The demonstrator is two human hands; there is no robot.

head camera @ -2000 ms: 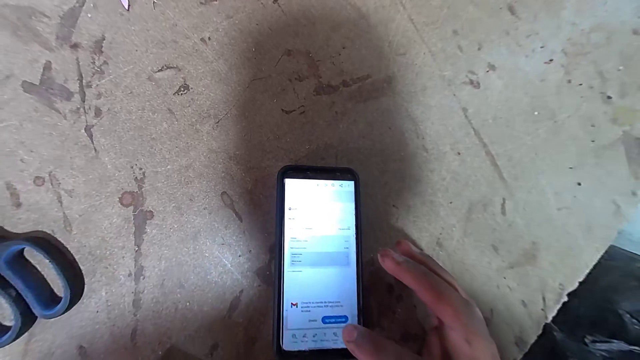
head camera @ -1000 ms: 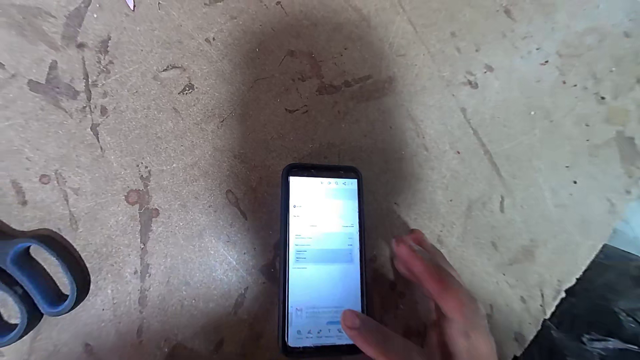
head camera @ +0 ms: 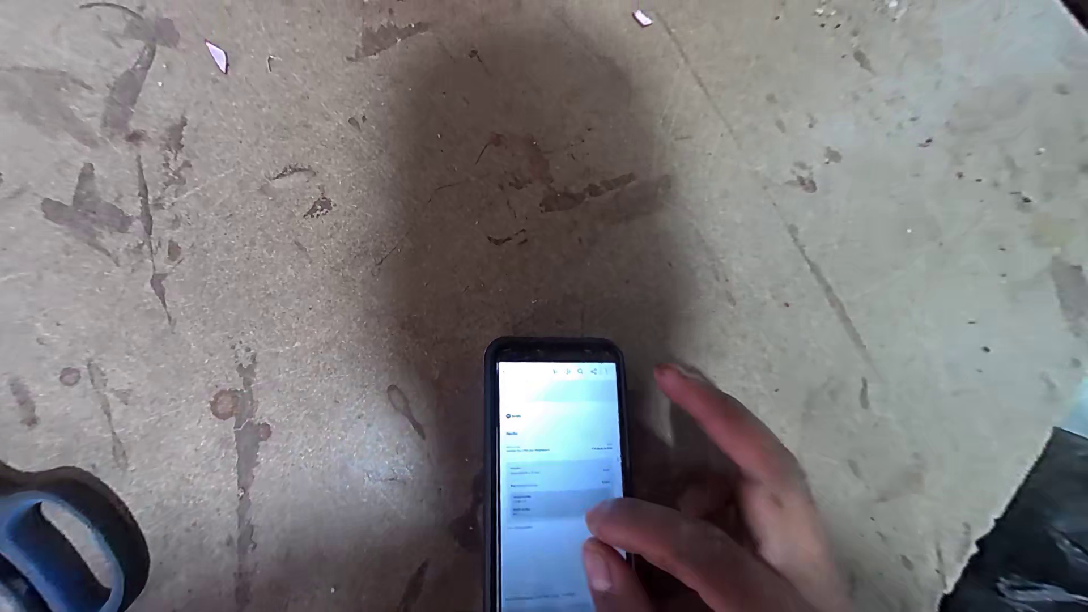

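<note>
A smartphone [head camera: 557, 476] in a dark case lies upright in the view at the bottom middle, its lit screen showing a document page; its lower end is cut off by the frame. My right hand [head camera: 731, 510] is at the phone's right side. Its thumb and one finger are close together over the right part of the screen, while another finger points up beside the case. It holds nothing; whether the fingertips touch the glass I cannot tell. My left hand is out of view.
The blue and black handles of scissors [head camera: 76, 544] lie at the lower left. Small pale scraps [head camera: 218, 56] rest near the top of the stained brown board [head camera: 323, 340]. Black plastic sheeting [head camera: 1037, 527] shows past its torn edge at the lower right.
The pop-up at the foot of the screen is gone. My thumb and finger have come together over the screen, where before one digit was at its lower right corner. The view has shifted somewhat.
</note>
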